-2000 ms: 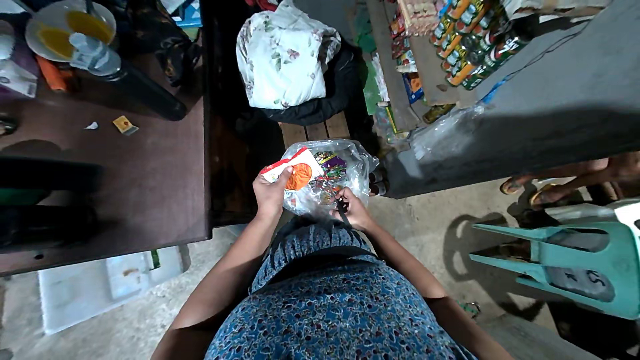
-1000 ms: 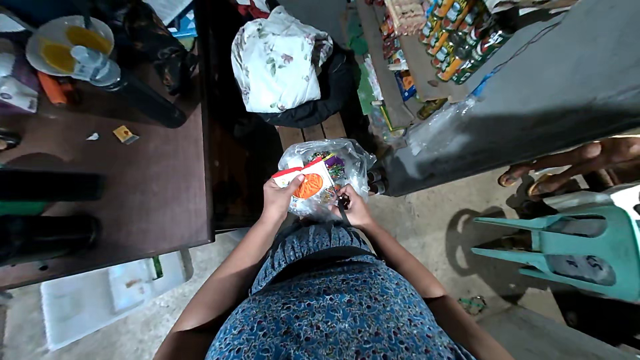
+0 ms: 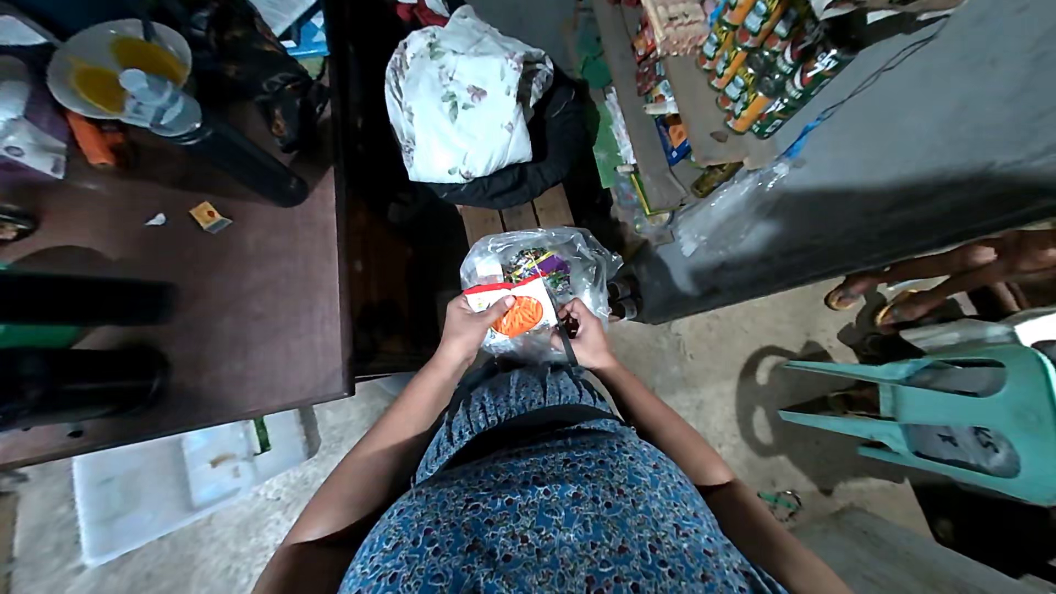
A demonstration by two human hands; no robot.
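Over my lap, my left hand point(image 3: 472, 327) holds a white packet point(image 3: 518, 309) with a red top edge and an orange round picture on its front. My right hand point(image 3: 584, 332) is closed on a small dark tool, perhaps scissors point(image 3: 566, 345), at the packet's right side. Beneath and around both hands lies a clear plastic bag point(image 3: 587, 247), open at the top. Colourful wrapped items point(image 3: 536, 266) show inside it.
Left is a brown table point(image 3: 272, 313) with a bowl point(image 3: 62, 78) and a dark bottle point(image 3: 247, 161). Patterned white cloth point(image 3: 466, 99) lies ahead on a wooden bench point(image 3: 518, 217). Right are shelved goods point(image 3: 767, 66), a green plastic chair point(image 3: 973, 412) and another person's legs point(image 3: 949, 268).
The packet has turned in my left hand and shifted slightly right, towards my right hand. Both hands remain over the plastic bag.
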